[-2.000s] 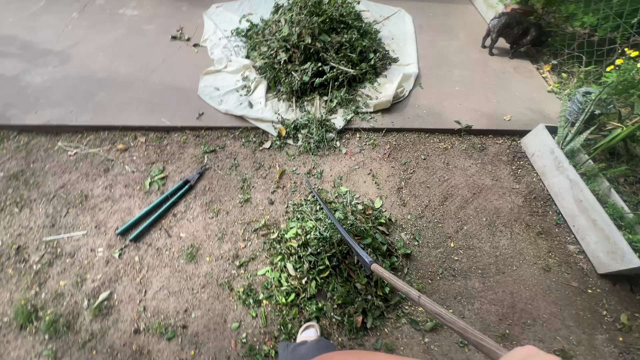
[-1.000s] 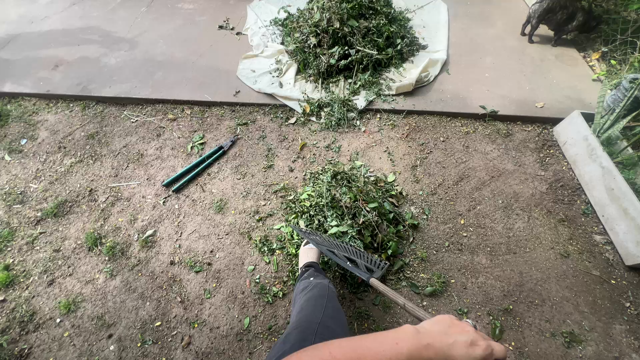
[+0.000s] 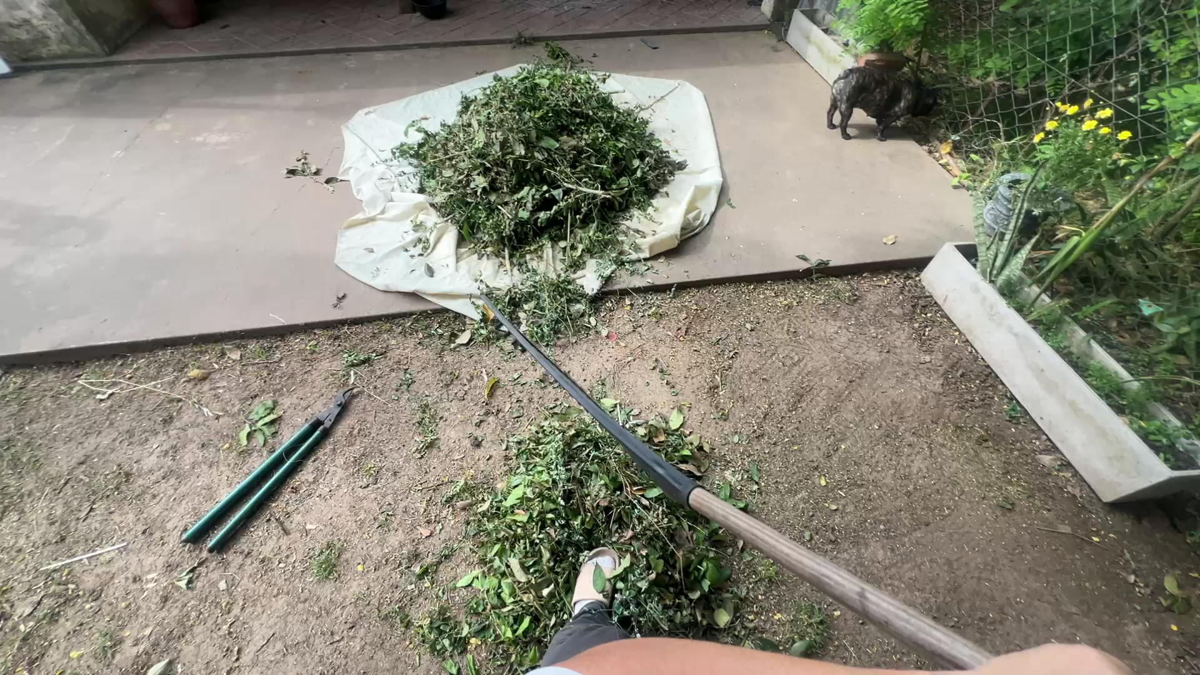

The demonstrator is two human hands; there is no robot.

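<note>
My left hand (image 3: 1055,659), partly cut off at the bottom right, is closed around the wooden handle of a rake (image 3: 825,577). The rake's dark head shows nearly edge-on above a low heap of green leafy clippings (image 3: 600,506); its tip appears near leaves at the sheet's front edge, contact unclear. My right hand is out of view. Beyond lies a cream cloth sheet (image 3: 689,141) bearing a larger heap of clippings (image 3: 548,159). Green-handled loppers (image 3: 267,478) rest on the soil at left. My shoe (image 3: 595,577) is at the near heap.
A paved slab (image 3: 187,206) with a low edge borders the soil. A dark brindle dog (image 3: 872,97) stands at the back right near a wire fence (image 3: 1012,66). A long planter trough (image 3: 1041,375) with plants lines the right side.
The rake head has moved from beside my shoe, over the near heap, toward the cloth sheet. My left hand is now lower and farther right in the view.
</note>
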